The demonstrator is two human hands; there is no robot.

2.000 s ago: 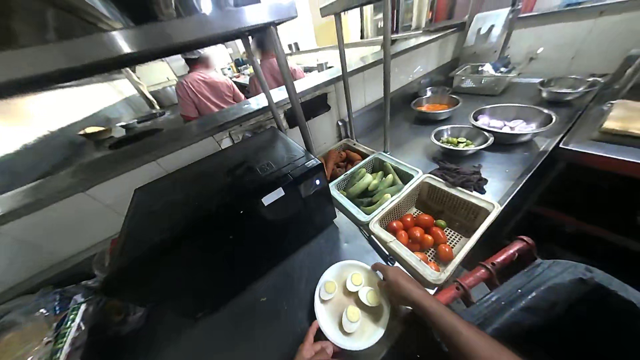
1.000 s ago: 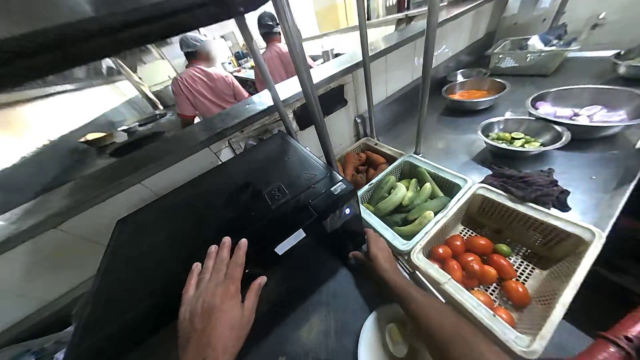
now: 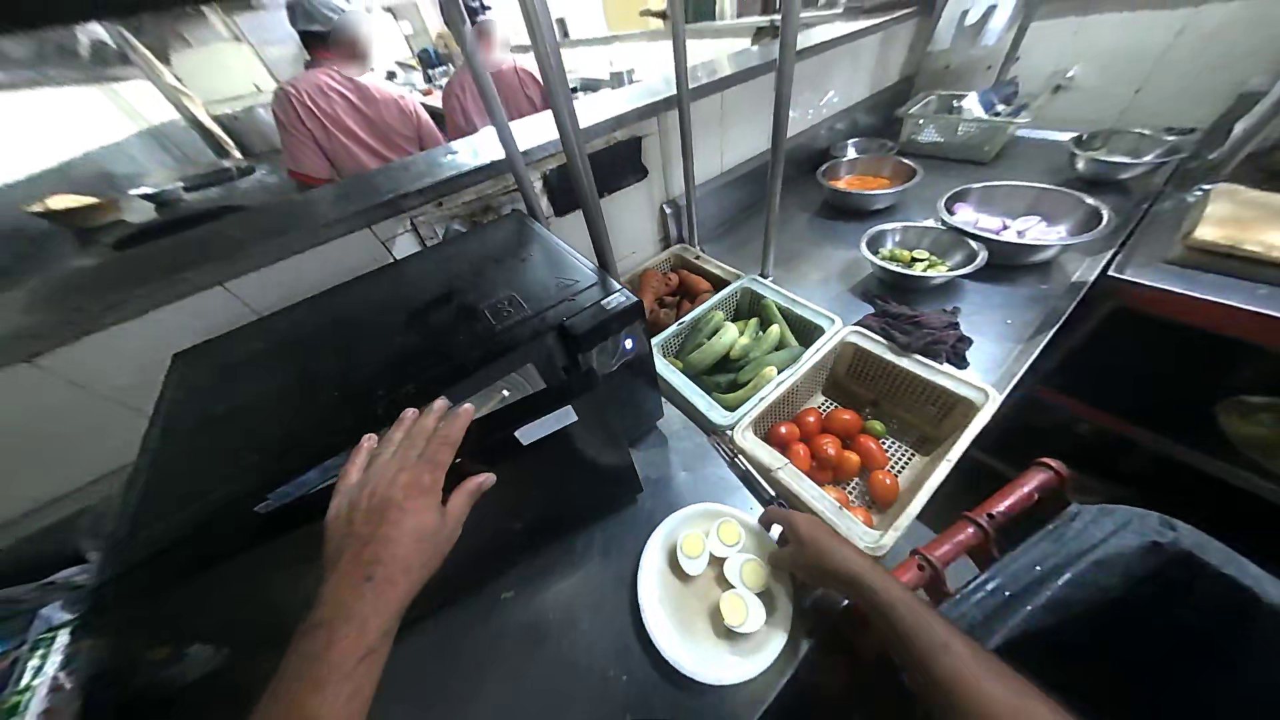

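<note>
My left hand [image 3: 400, 500] is spread at the front edge of a black box-shaped appliance [image 3: 430, 330] with a small blue light; whether it touches is unclear. Halved boiled eggs [image 3: 743, 573] lie cut side up on a white plate [image 3: 675, 640] on the steel counter. My right hand [image 3: 800, 545] is at the plate's right rim, its fingers bent near the dark end of a slender metal utensil [image 3: 738, 462]; its hold is unclear. Beyond it, a cream basket [image 3: 960, 405] holds tomatoes [image 3: 825, 450], and a pale green basket [image 3: 815, 318] holds cucumbers [image 3: 740, 350].
Steel bowls of cut vegetables [image 3: 925, 262] and a dark cloth [image 3: 915, 330] lie farther along the counter. Metal posts [image 3: 570, 140] rise behind the appliance. At right are a red pipe [image 3: 985, 525] and a dark covered bin [image 3: 1130, 600]. Two people [image 3: 350, 120] stand beyond the ledge.
Two seconds ago both hands were at the plate. One second ago my right hand was by the appliance's right front corner; now it is back at the plate's rim. My left hand remains by the appliance.
</note>
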